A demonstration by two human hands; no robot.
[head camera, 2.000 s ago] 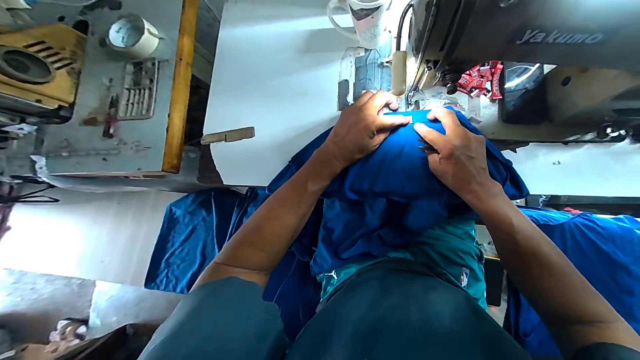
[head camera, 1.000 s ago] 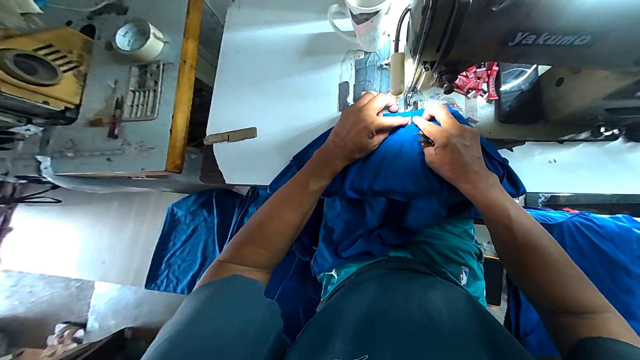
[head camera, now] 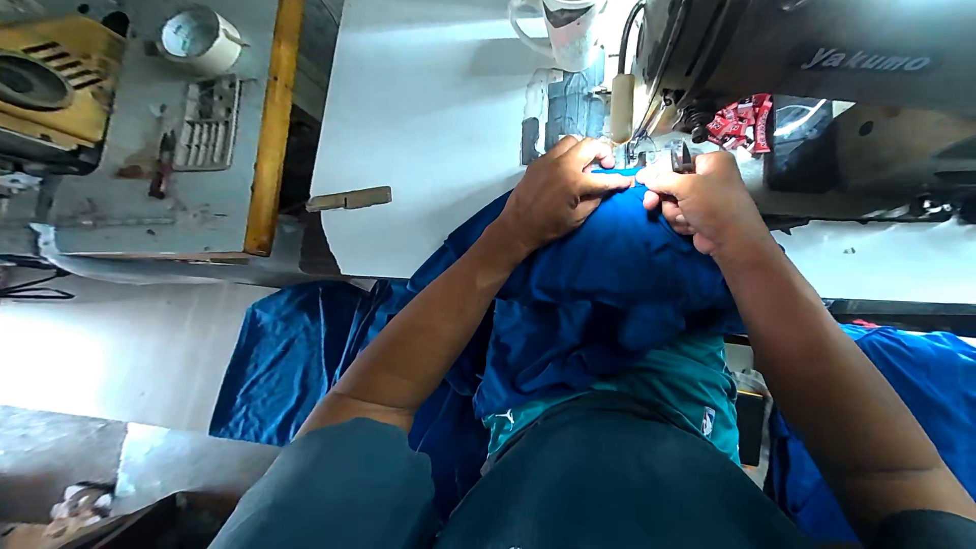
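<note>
Blue fabric (head camera: 602, 282) runs from the needle area of a Yakumo sewing machine (head camera: 862, 61) down over my lap. My left hand (head camera: 560, 187) presses and pinches its top edge just left of the presser foot. On the right, my right hand (head camera: 705, 194) pinches the same edge, thumb and fingertip close to my left fingertips. A small dark metal tool, perhaps thread snips (head camera: 681, 158), sticks up from between the fingers of my right hand; most of it is hidden. The needle itself is hard to make out.
A mug (head camera: 572, 34) stands behind my left hand, and a wooden piece (head camera: 349, 198) lies at the left of the white table (head camera: 412, 130). Red packets (head camera: 741, 123) sit under the machine arm. A side table (head camera: 130, 221) holds a tape roll (head camera: 200, 38). More blue fabric (head camera: 930, 381) hangs at right.
My right hand has shifted slightly at the fabric edge, and the dark metal tool now points up from its fingers. My left hand stays in about the same place.
</note>
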